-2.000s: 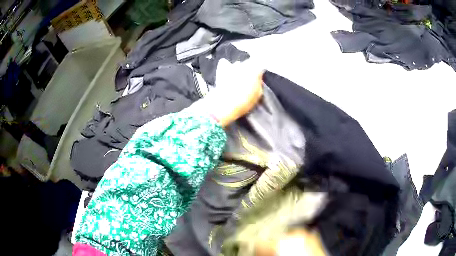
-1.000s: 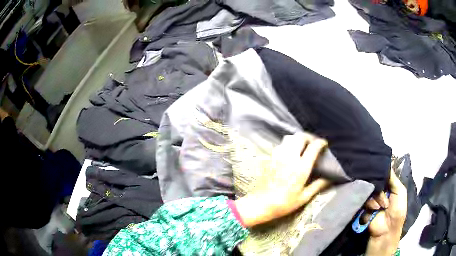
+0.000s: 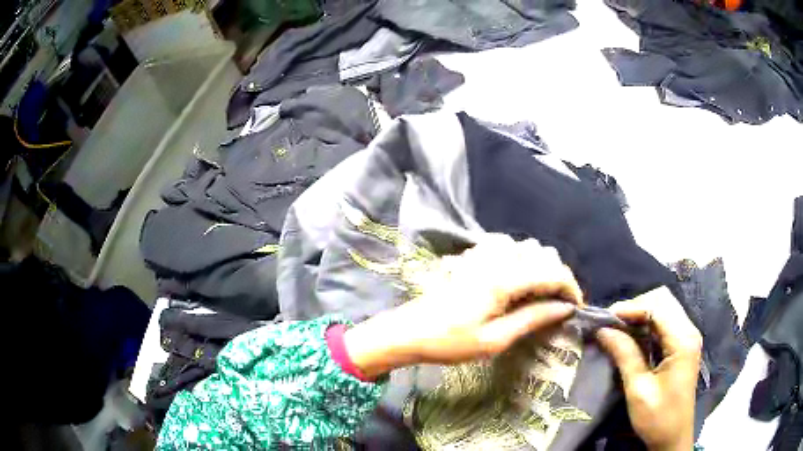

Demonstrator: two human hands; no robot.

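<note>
A dark denim jacket (image 3: 423, 176) lies spread in front of me, its paler grey inside and a plain black area (image 3: 537, 203) showing. Yellow-gold embroidery (image 3: 484, 396) shows below my hands, with more strands at the left. My left hand (image 3: 493, 304) pinches a seam edge of the jacket between thumb and fingers. My right hand (image 3: 656, 352) pinches the same edge just to the right, fingertips close to the left ones. The blue snips cannot be seen now; the right fingers and cloth may hide them.
More dark jackets lie heaped at the left (image 3: 238, 211), along the back (image 3: 475, 26) and at the upper right (image 3: 704, 62) on the white table (image 3: 546, 88). A long grey-beige tub (image 3: 141, 150) stands at the left. Dark cloth lies at the right edge.
My left hand first held the jacket's upper edge, then moved down and right. Since a second ago both hands have come together on one edge, and the blue snips have gone from view.
</note>
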